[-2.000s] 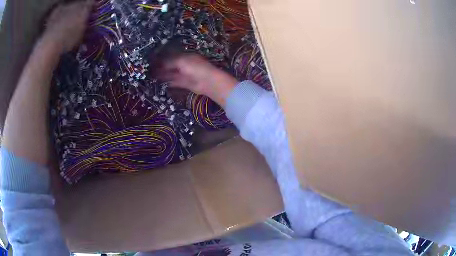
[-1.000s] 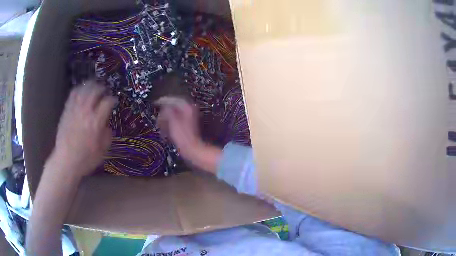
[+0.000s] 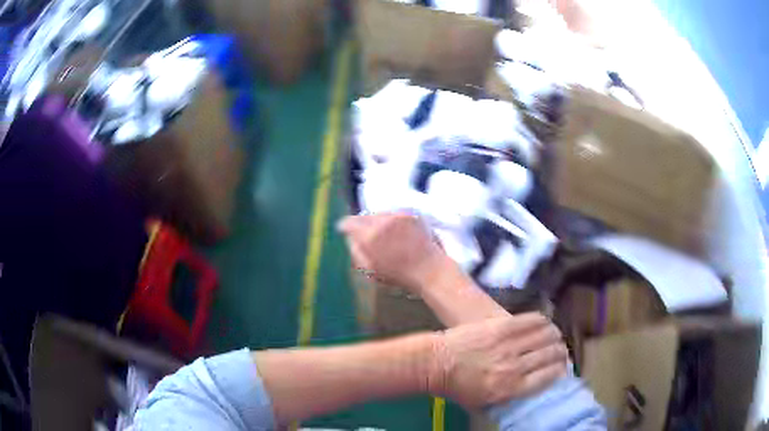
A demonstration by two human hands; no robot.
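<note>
My left hand [image 3: 503, 358] lies across my right forearm at the cuff of the light blue sleeve, its fingers wrapped over it. My right hand [image 3: 392, 248] is at the centre of the view, fingers curled and blurred; whether anything is in it cannot be told. It is at the near left edge of a pile of white camera bodies [image 3: 455, 192] with black parts. Whether it touches them is unclear.
Cardboard cartons [image 3: 632, 164] stand right and behind the pile. Open cartons [image 3: 628, 370] are at lower right. Green floor [image 3: 274, 181] has a yellow line. At left are a dark-clothed person [image 3: 67, 227], a red plastic object [image 3: 173, 290] and a carton of white parts [image 3: 202, 151].
The view has swung away from the carton of wire harness bundles to the camera bodies. My hands are out of that carton, and my left hand is now on my right forearm.
</note>
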